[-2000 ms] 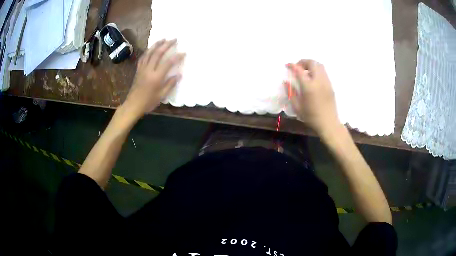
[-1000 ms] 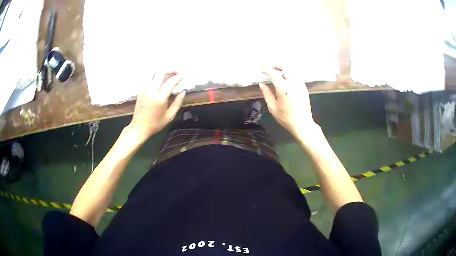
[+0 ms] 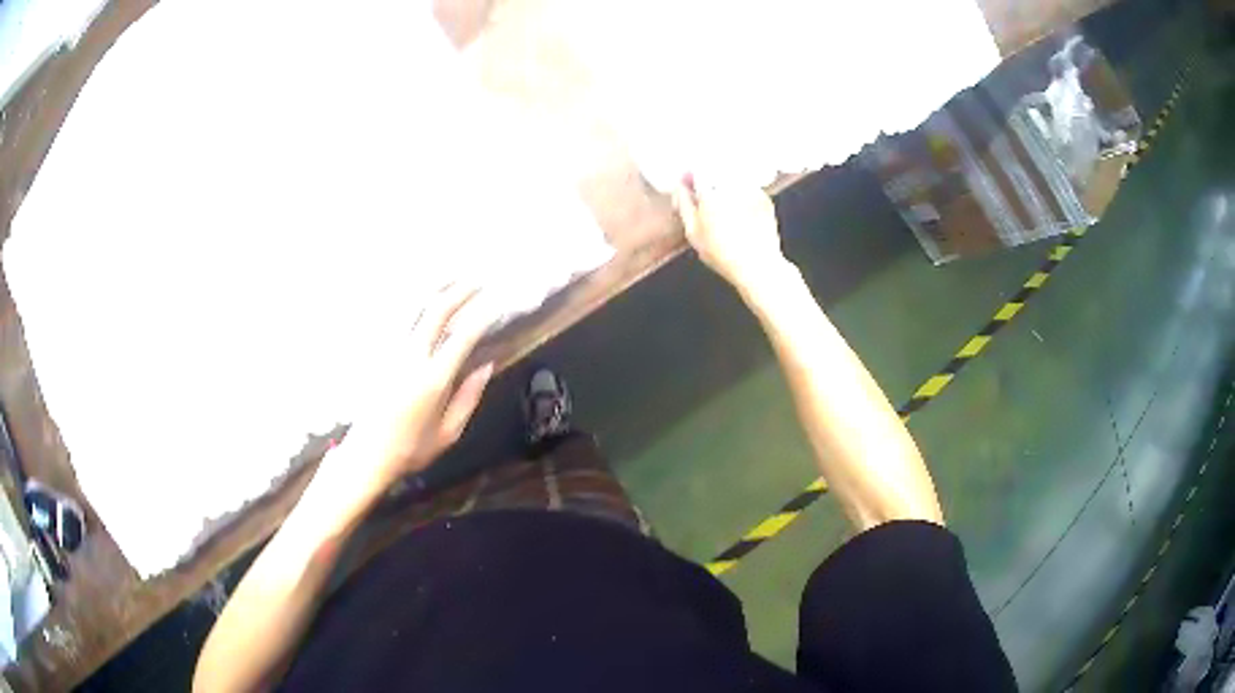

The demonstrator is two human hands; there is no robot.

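Note:
A large white cut fabric panel (image 3: pixel 257 257), overexposed to plain white, lies on the brown table; layers cannot be told. Its wavy border follows the near edge. My left hand (image 3: pixel 440 393) rests over that border with fingers spread, holding nothing. A second white fabric panel (image 3: pixel 813 81) lies to the right, across a narrow strip of table. My right hand (image 3: pixel 731 230) is at its near left corner, with the fingers closed together on the fabric edge; glare hides the fingertips' exact grip.
The brown table's edge (image 3: pixel 582 301) runs diagonally. A black-and-white handheld item (image 3: pixel 54 517) lies at the far left, beside dark shears (image 3: pixel 30 498). Plastic-wrapped goods (image 3: pixel 1009 169) stand at the right below the table. Yellow-black tape (image 3: pixel 968 349) crosses the green floor.
The view has turned towards the right. My right hand has moved from the large panel to the second panel's corner and closed. My left hand stays at the large panel's near edge.

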